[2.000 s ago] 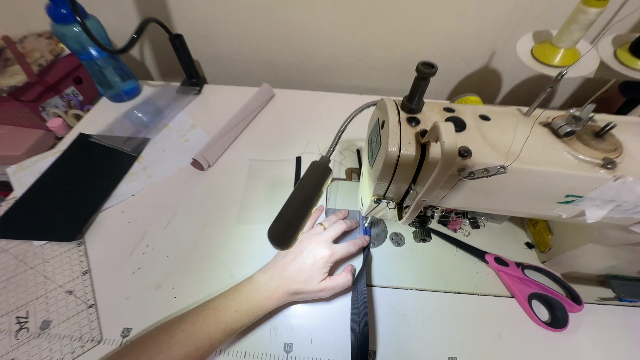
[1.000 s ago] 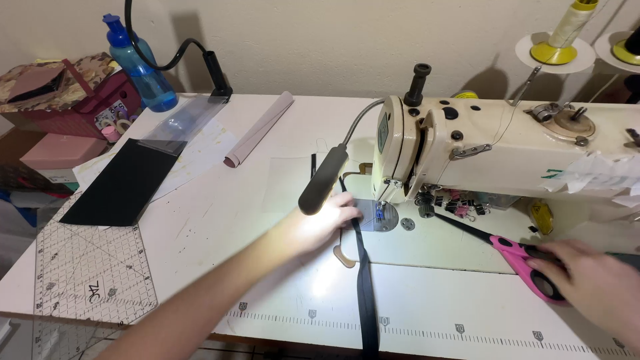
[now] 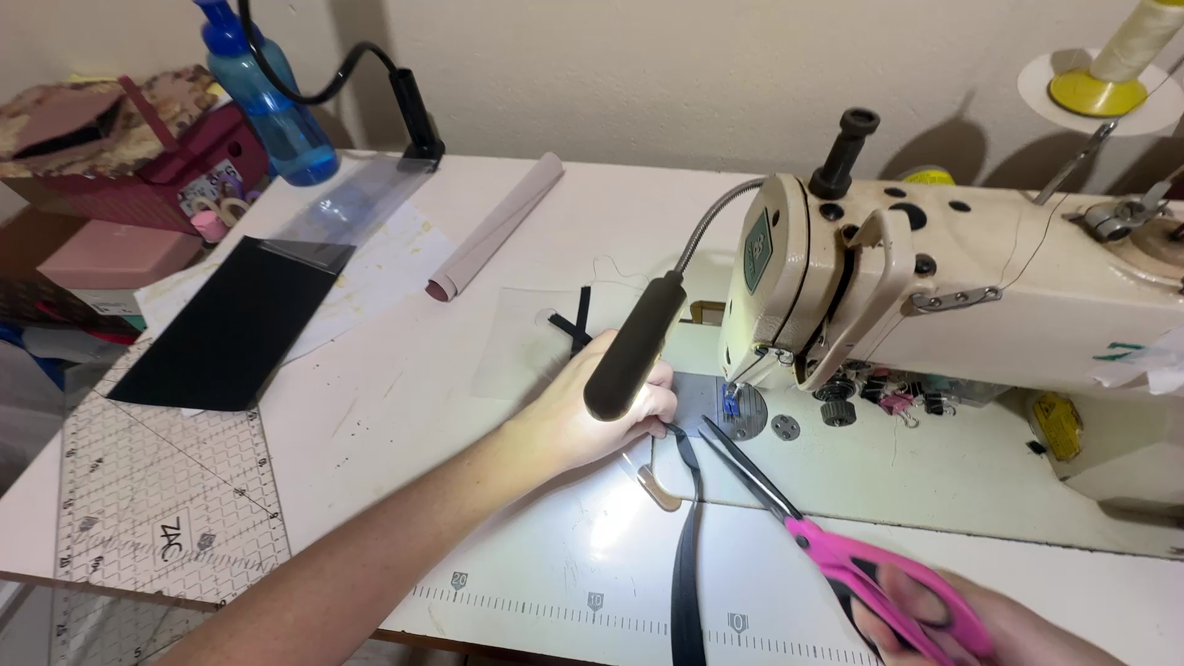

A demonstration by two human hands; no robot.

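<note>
My left hand (image 3: 601, 407) lies left of the sewing machine's presser foot (image 3: 731, 400), partly hidden by the lamp head. Its fingers pinch a dark fabric strip (image 3: 686, 555), which hangs down over the table's front edge. Pink-handled scissors (image 3: 805, 532) are in my right hand (image 3: 934, 615), at the lower right. Their blades point up and left, the tips just right of the strip near the needle plate (image 3: 747, 416). A sheet of clear plastic (image 3: 518, 333) and short black strips (image 3: 583, 314) lie beyond my left hand.
The industrial sewing machine (image 3: 1036, 342) fills the right side. Its gooseneck lamp (image 3: 638, 347) hangs over my left hand. A black panel (image 3: 231, 324), a clear gridded ruler (image 3: 176, 490), a rolled pink sheet (image 3: 499, 227) and a blue bottle (image 3: 277, 111) are at the left. Small clips (image 3: 902, 393) lie behind the machine bed.
My right hand has picked up the scissors from the right of the machine bed and brought them left to the strip. My left hand has drawn the strip left, away from the presser foot.
</note>
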